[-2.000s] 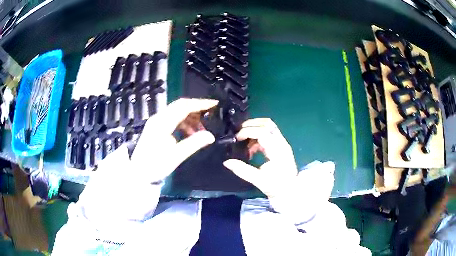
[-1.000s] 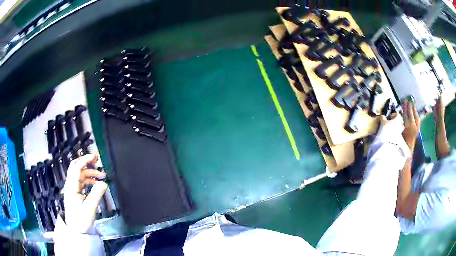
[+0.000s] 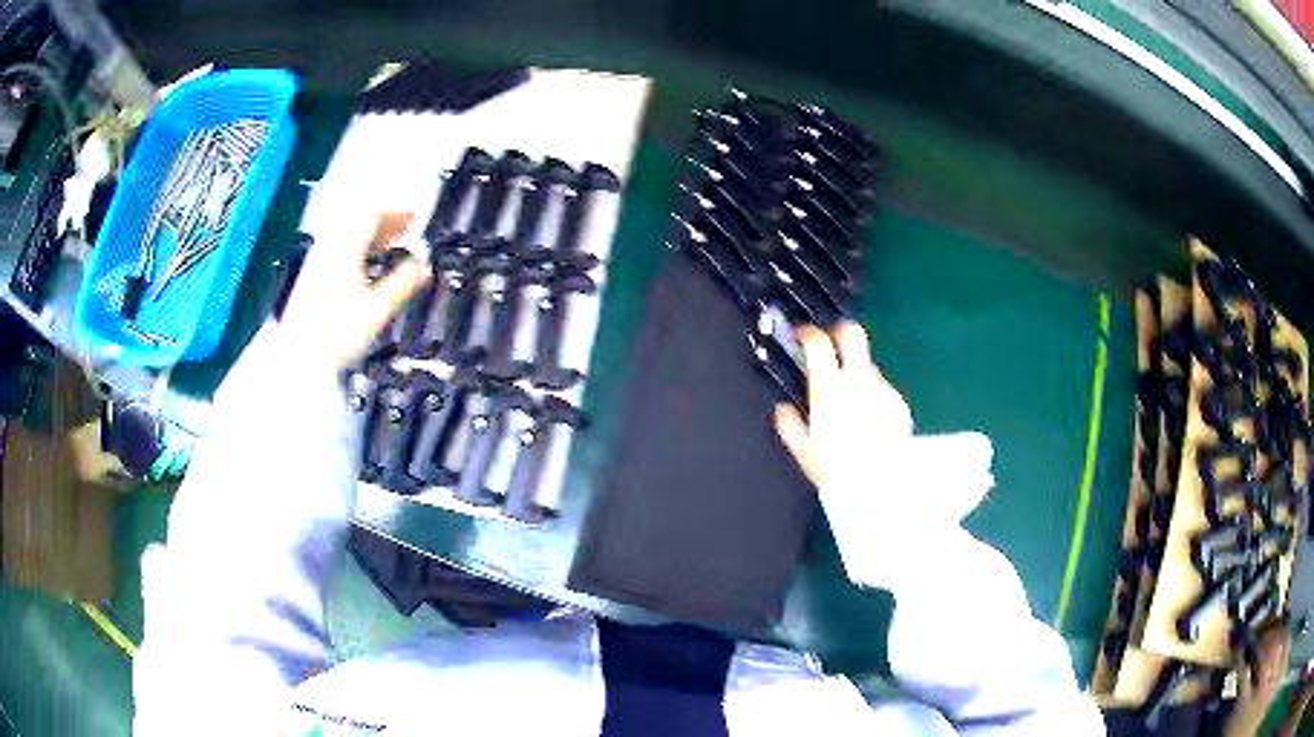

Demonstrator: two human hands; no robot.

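Observation:
The white left board (image 3: 353, 180) carries rows of black joined units (image 3: 490, 317). My left hand (image 3: 378, 295) is over the board's left part, blurred, with something dark at its fingertips; whether it grips it is unclear. My right hand (image 3: 853, 396) is at the near end of the slanted rows of black handle pieces (image 3: 793, 187) on the black mat (image 3: 692, 461). Its thumb and fingers are apart beside the nearest handle piece (image 3: 775, 363), which has a bright glint; whether it is gripped is unclear.
The blue basket (image 3: 267, 202) with thin metal rods (image 3: 202, 195) stands at the far left. Stacked tan sheets (image 3: 1170, 576) with jumbled black bracket pieces (image 3: 1225, 475) are at the right. A yellow-green line (image 3: 1087, 475) crosses the green bench. Part of another person's hand (image 3: 1265, 670) shows at lower right.
The view has swung back left. My right hand has come from the right-hand stack to the slanted rows on the mat. My left hand has moved further over the left board.

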